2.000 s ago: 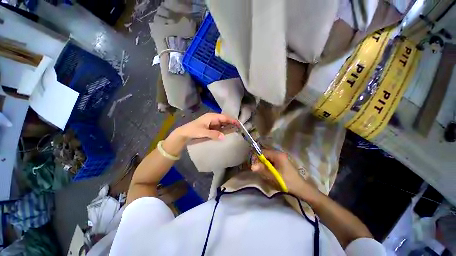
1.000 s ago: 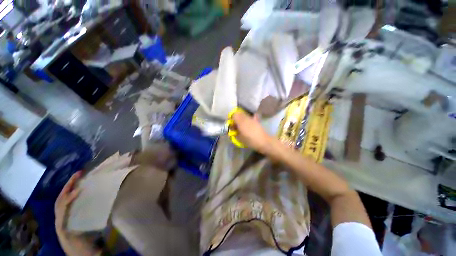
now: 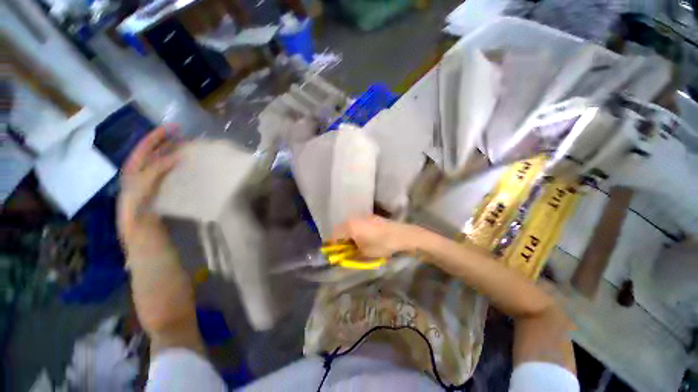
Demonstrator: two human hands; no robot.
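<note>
My left hand (image 3: pixel 153 164), blurred and raised at the left, holds a bunch of beige panels (image 3: pixel 203 176) by its left edge; the pieces hang down to the right. My right hand (image 3: pixel 367 233) is shut on the yellow-handled scissors (image 3: pixel 356 259) in front of my apron. The blades point left toward the hanging pieces and are blurred; I cannot tell if they touch. More beige panels (image 3: pixel 353 172) lie fanned just beyond my right hand.
A machine table with yellow PIT tape (image 3: pixel 528 249) stands at the right, with a brown strip (image 3: pixel 605 241) on it. More panels (image 3: pixel 463 107) drape over its far left side. A blue crate (image 3: pixel 367 106) is partly covered behind them. Scraps and bundles lie on the floor.
My left hand has risen from the lower left with the panels. My right hand has moved lower, and the scissors now point left. The view has shifted.
</note>
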